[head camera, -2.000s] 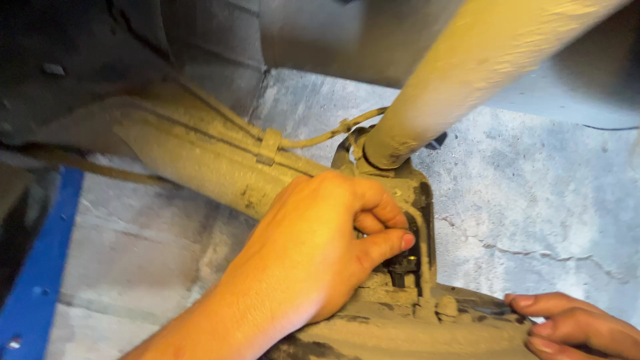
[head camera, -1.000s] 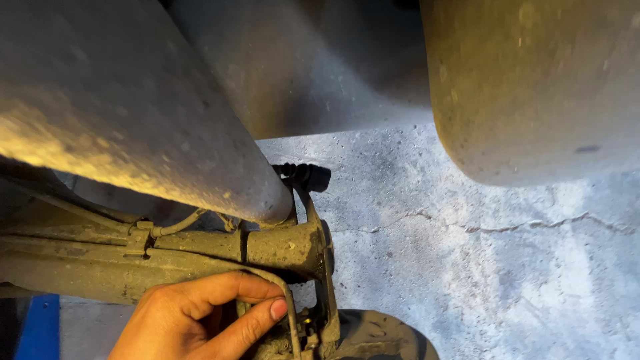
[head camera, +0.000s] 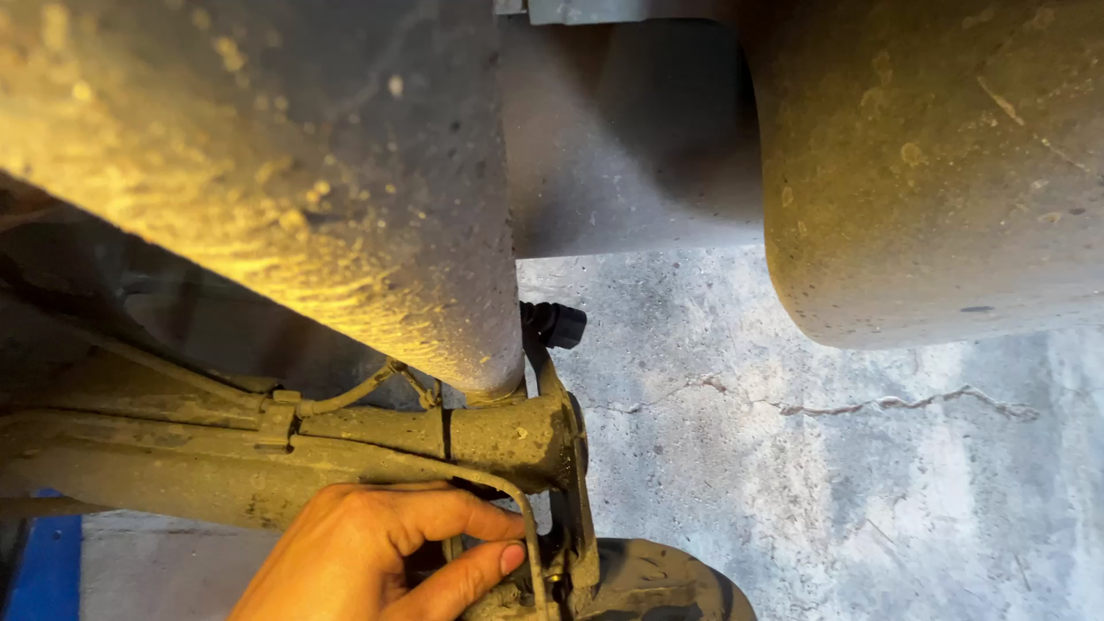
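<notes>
My left hand (head camera: 397, 552) reaches in from the bottom, thumb and forefinger close together beside a thin bent metal line (head camera: 528, 539). Whether something small sits between the fingertips is hidden. The line runs along a dusty axle tube (head camera: 345, 448) and curves down near its end. A metal bracket (head camera: 580, 509) stands at the tube's end, just right of my fingertips. A black plastic connector (head camera: 565, 326) sticks out above the bracket, behind the lower end of a thick dusty cylinder (head camera: 371, 198). My right hand is out of view.
A large rounded dusty part (head camera: 914, 216) hangs at the upper right. Below the bracket is a dark rounded housing (head camera: 664, 578). A clip (head camera: 278, 423) holds lines on the axle tube. Cracked concrete floor (head camera: 845, 483) lies behind, and a blue metal piece (head camera: 43, 561) stands at lower left.
My right hand, seen at lower right two seconds ago, has left the view. The view has shifted strongly, and the thick cylinder now covers the upper left. My left hand remains by the bracket.
</notes>
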